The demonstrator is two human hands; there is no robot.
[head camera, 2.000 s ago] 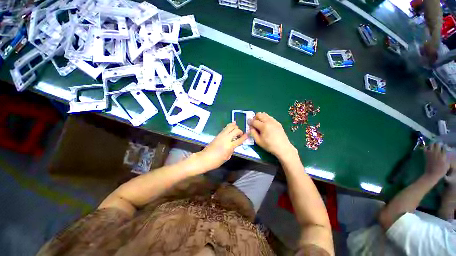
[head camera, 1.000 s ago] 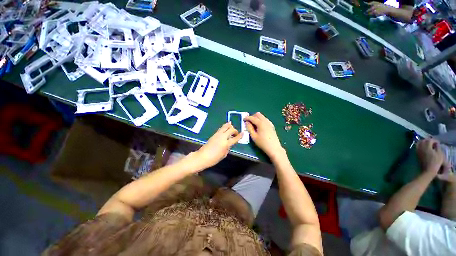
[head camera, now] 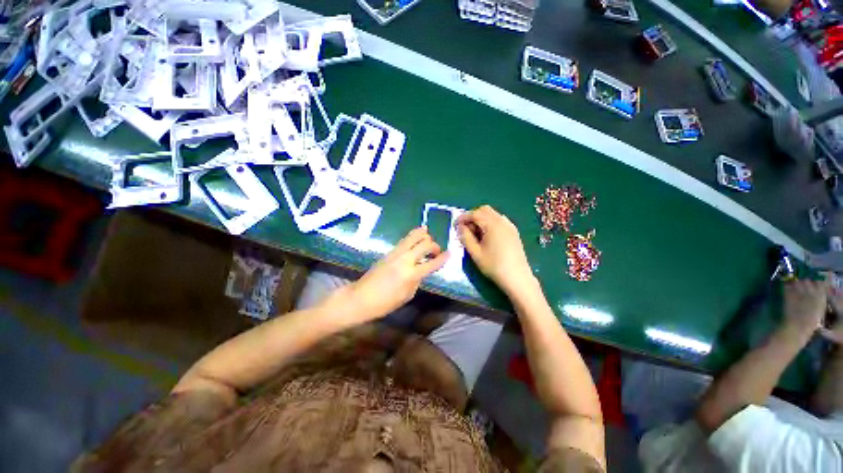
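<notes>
A white plastic housing frame (head camera: pixel 440 218) lies on the green bench near its front edge, between my hands. My left hand (head camera: pixel 405 266) is at the frame's lower left side with its fingertips on it. My right hand (head camera: pixel 492 242) is at its right side, thumb and fingertips together at the frame. My fingers hide part of the frame; any small part between them is too small to tell. Two small piles of copper contacts, an upper one (head camera: pixel 560 208) and a lower one (head camera: pixel 582 258), lie to the right of my right hand.
A tangled heap of white frames (head camera: pixel 189 83) covers the bench at left. Part-assembled units (head camera: pixel 614 95) and a stack of frames (head camera: pixel 497 12) sit on the dark belt beyond the pale strip (head camera: pixel 545 121). A neighbour's hands (head camera: pixel 806 305) are at right. A cardboard box (head camera: pixel 166 277) is below left.
The view has shifted slightly. My hands stay at the same frame, with small finger movements only. The units on the belt show in slightly different places.
</notes>
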